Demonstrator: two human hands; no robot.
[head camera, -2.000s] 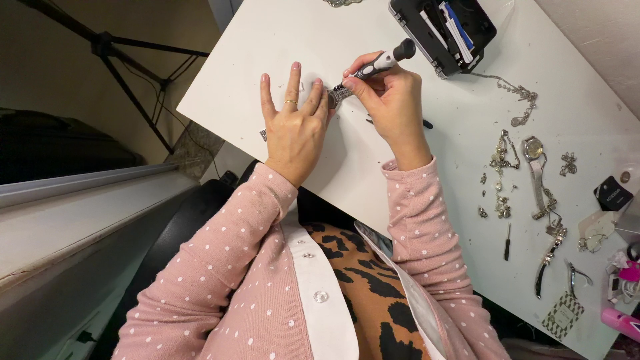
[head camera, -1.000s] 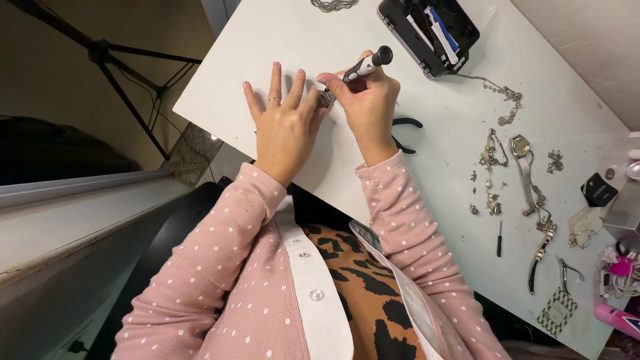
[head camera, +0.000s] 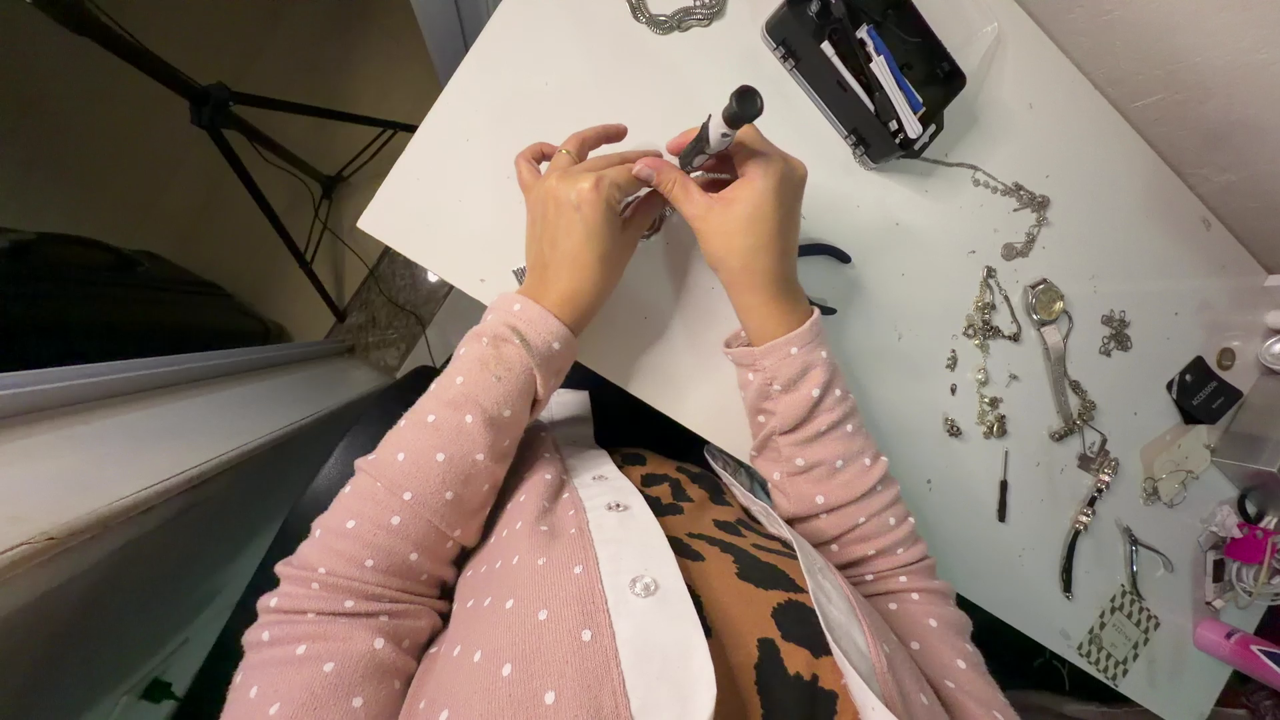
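Observation:
My right hand holds a screwdriver with a grey and black handle, its black end cap pointing up and right. Between the fingertips of both hands is a small silver-coloured metal piece of jewellery, mostly hidden by the fingers. My left hand grips that piece with thumb and forefinger; its other fingers are raised and bent, one with a ring. Dark-handled pliers lie partly behind my right wrist. Part of another metal band shows beside my left wrist.
An opened black tool case lies at the upper right, near a silver chain. A coiled chain is at the top edge. On the right lie a wristwatch, bracelets, a small screwdriver, small pliers and cards.
My left hand's outspread fingers have bent, and its thumb and forefinger have lifted the metal piece between both hands. The screwdriver remains in my right hand, now more upright.

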